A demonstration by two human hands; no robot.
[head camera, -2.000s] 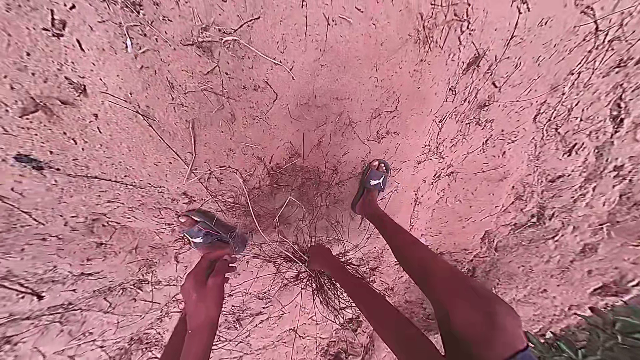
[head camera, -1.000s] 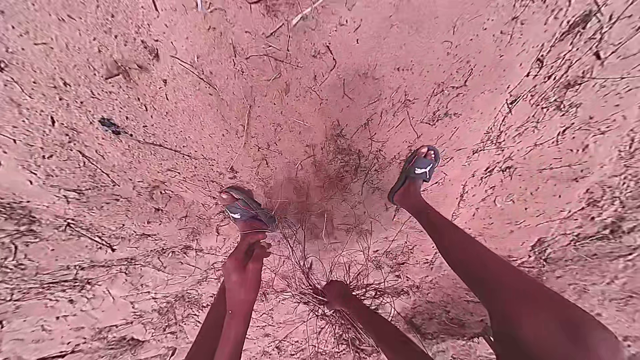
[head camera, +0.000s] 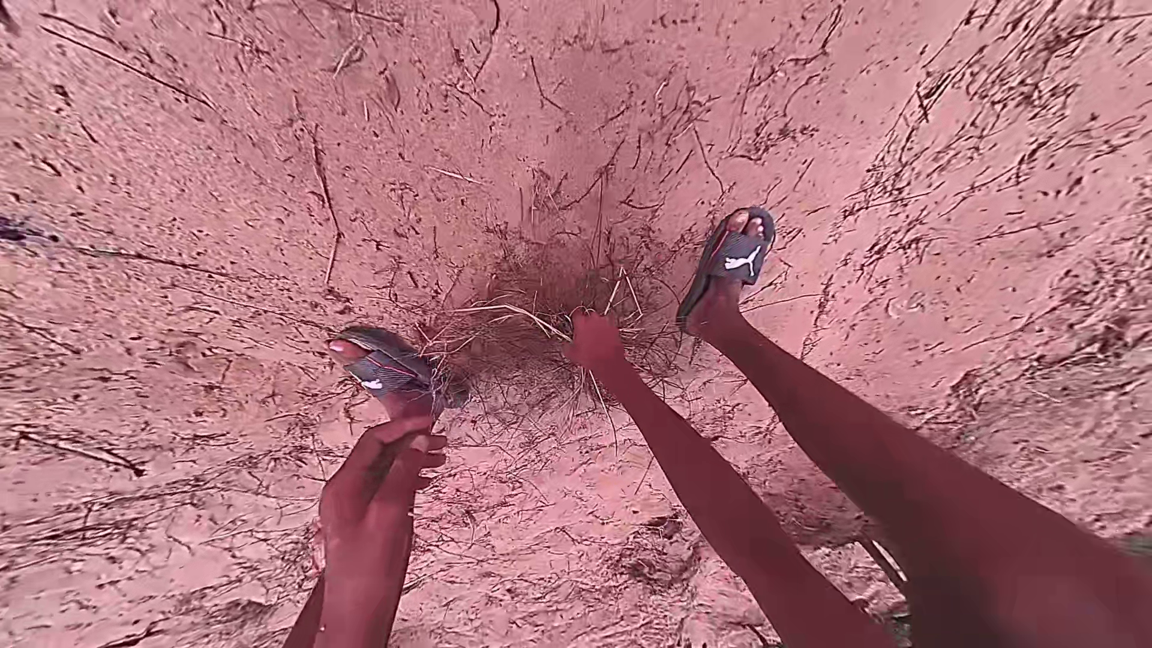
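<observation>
My right hand (head camera: 596, 340) is closed on a bundle of thin dry twigs (head camera: 531, 315), held low over the ground between my feet. The bundle spreads out on both sides of the fist, partly blurred. My left hand (head camera: 382, 477) hangs in front of my left ankle, fingers bent and somewhat apart, with nothing visible in it. Just beyond it is my left foot in a dark slide sandal (head camera: 387, 367). The other dark slide sandal (head camera: 740, 256), with a white emblem, is on my right foot, right of the bundle.
Reddish bare soil (head camera: 504, 540) lies all around, strewn with small twigs and dry plant bits. A longer thin stick (head camera: 326, 202) lies ahead of my left foot. A dark object (head camera: 22, 232) is at the far left edge.
The bundle in my right hand has shifted and now fans out to the left, nearer my left foot. My left hand stays near my left ankle. The view has moved somewhat.
</observation>
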